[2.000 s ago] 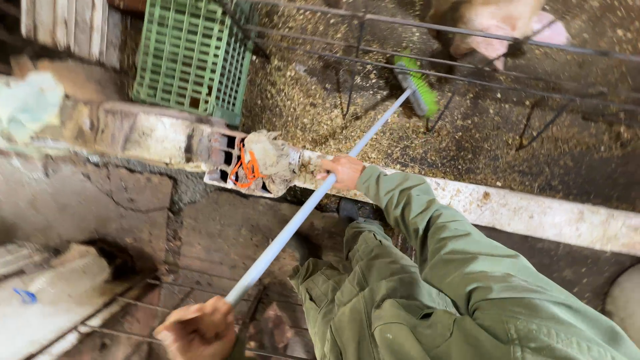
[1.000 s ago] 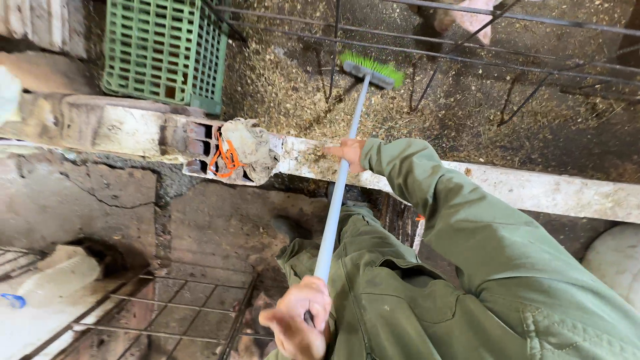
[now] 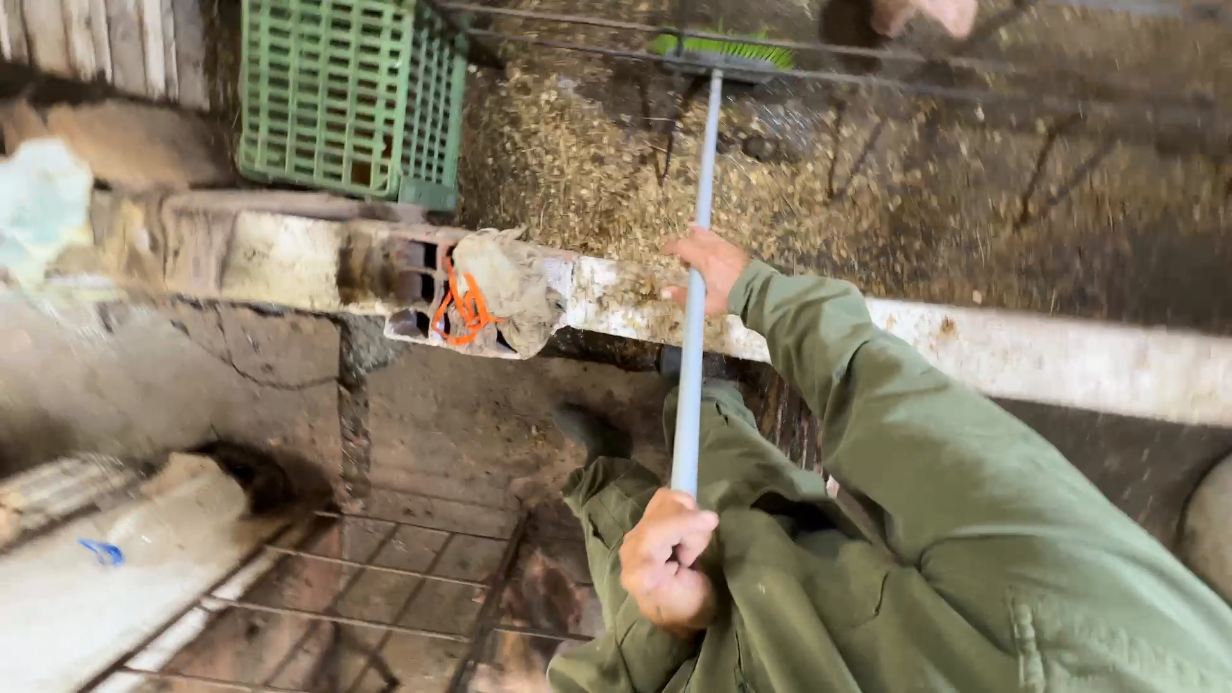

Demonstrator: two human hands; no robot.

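My left hand (image 3: 669, 563) is closed around the lower end of a pale blue-grey broom handle (image 3: 707, 164). Farther up the handle, my right hand (image 3: 710, 269) holds it more loosely, its fingers reaching across over the white wall top. At the far end, the broom head with green bristles (image 3: 727, 48) lies on the floor beyond the wall, partly behind thin metal bars. Brownish loose litter (image 3: 577, 164) is scattered over that floor around the handle.
A low white-topped wall (image 3: 1039, 356) crosses the view. On it lies a crumpled rag (image 3: 505, 284) with orange cord (image 3: 467, 303). A green plastic crate (image 3: 327, 96) stands beyond. Metal bars (image 3: 385, 568) lie lower left. Part of a pig (image 3: 929, 14) shows at the top.
The broom head has moved left past the bars relative to the wall, and the handle has swung from slanting to nearly upright in view. Both hands have stayed on it.
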